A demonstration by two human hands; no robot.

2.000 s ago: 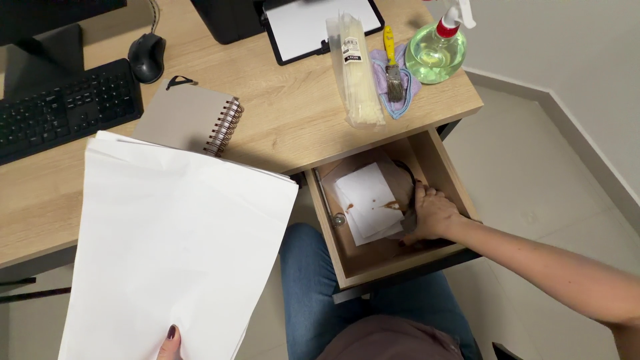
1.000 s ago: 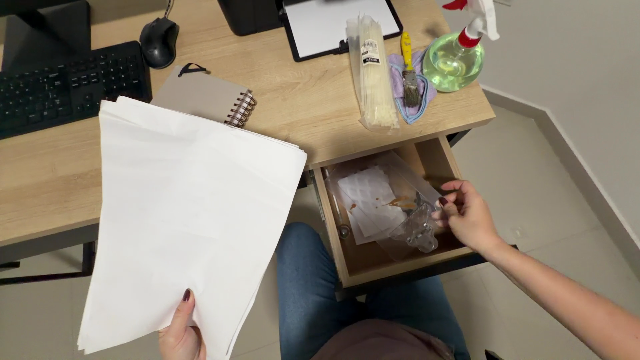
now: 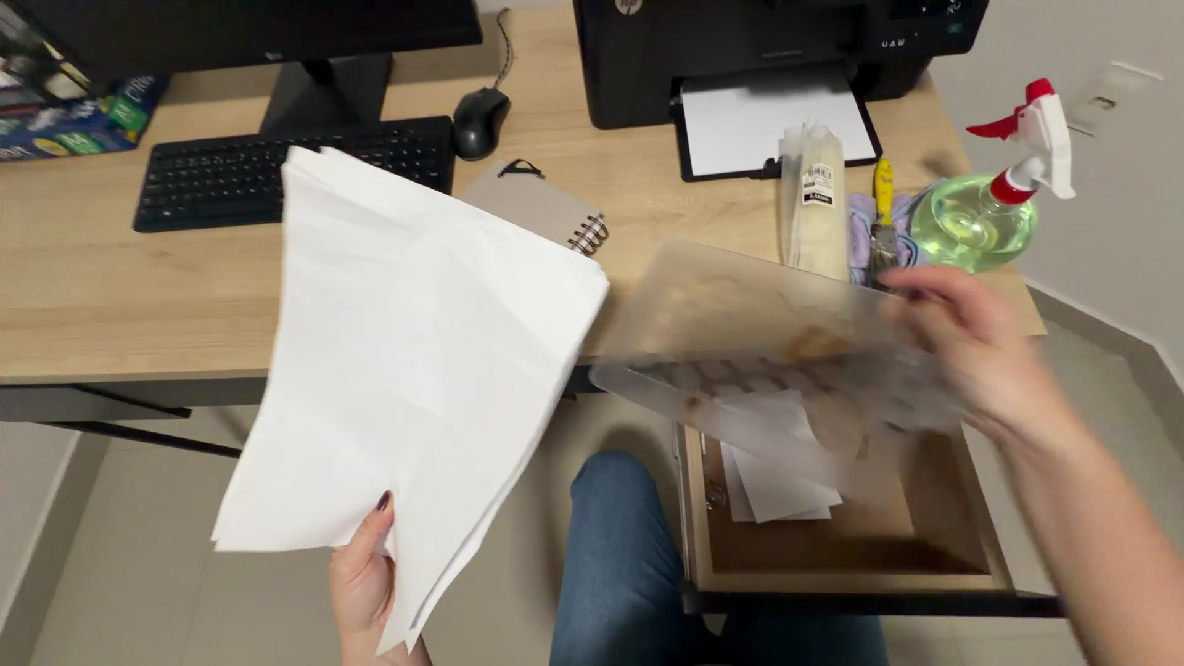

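Observation:
My left hand [image 3: 365, 573] grips a stack of white paper sheets [image 3: 416, 361] near its lower edge, thumb on top, over the desk's front edge. My right hand [image 3: 962, 342], blurred, holds translucent plastic sleeves or bags [image 3: 740, 305] by their right end; brownish marks or contents show through them. They hang above the open wooden drawer [image 3: 832, 578]. Inside the drawer lie white papers [image 3: 777, 481], seen partly through the plastic.
On the wooden desk [image 3: 139, 305] are a keyboard [image 3: 213, 180], mouse [image 3: 481, 122], spiral notebook [image 3: 536, 208], printer [image 3: 777, 46], pack of cable ties [image 3: 819, 203], yellow-handled brush [image 3: 884, 213] on a cloth, and green spray bottle [image 3: 976, 217]. A monitor stands behind.
My right hand has lifted the translucent plastic out of the drawer, and it now hangs above it. My left hand still holds the paper stack. The view has shifted to show more desk.

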